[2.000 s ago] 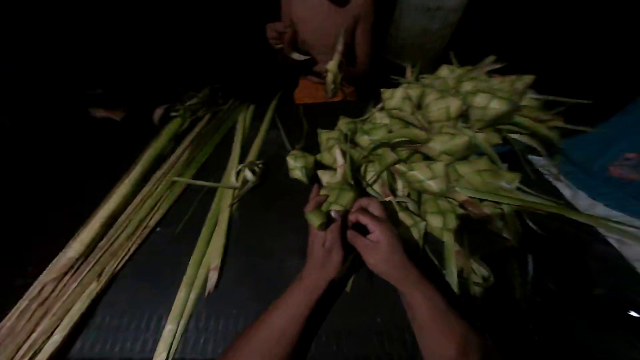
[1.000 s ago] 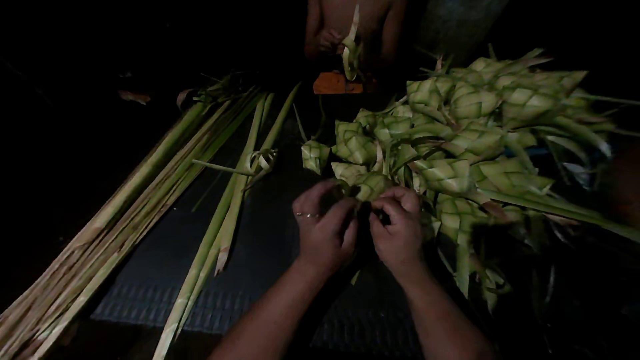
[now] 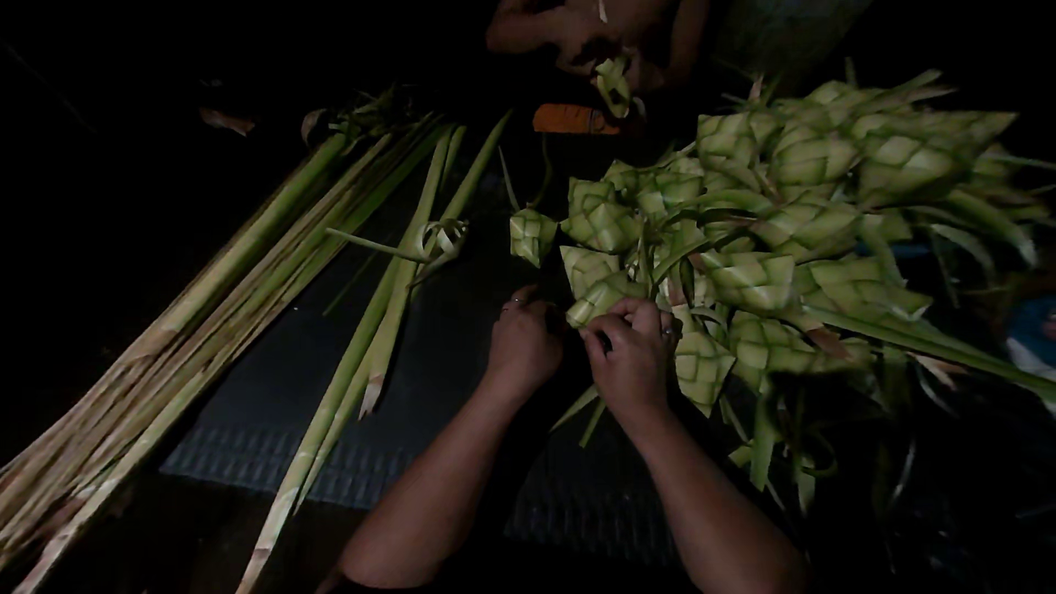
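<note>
A woven palm-leaf pouch [image 3: 605, 299] is pinched at its lower edge by my right hand [image 3: 631, 355], thumb and forefinger together. My left hand [image 3: 525, 338] is just left of the pouch, its fingers curled; shadow hides whether anything is in them. Two leaf tails hang below my right hand. A big heap of woven pouches [image 3: 813, 223] lies to the right and beyond. One small pouch [image 3: 532, 237] sits apart at the heap's left end. Left of my hands, a partly looped leaf strip [image 3: 444, 239] rests on long palm leaves [image 3: 396, 285].
A thick bundle of long palm leaf strips [image 3: 206, 330] runs diagonally along the left side of the dark table [image 3: 289, 412]. Across the table a person's hands [image 3: 619, 74] hold a leaf piece above an orange object [image 3: 575, 119]. Loose leaf ends stick out at the right.
My left hand has moved left, away from the pouch it was touching a second ago. My right hand remains at the pouch. The other person's leaf piece is lower.
</note>
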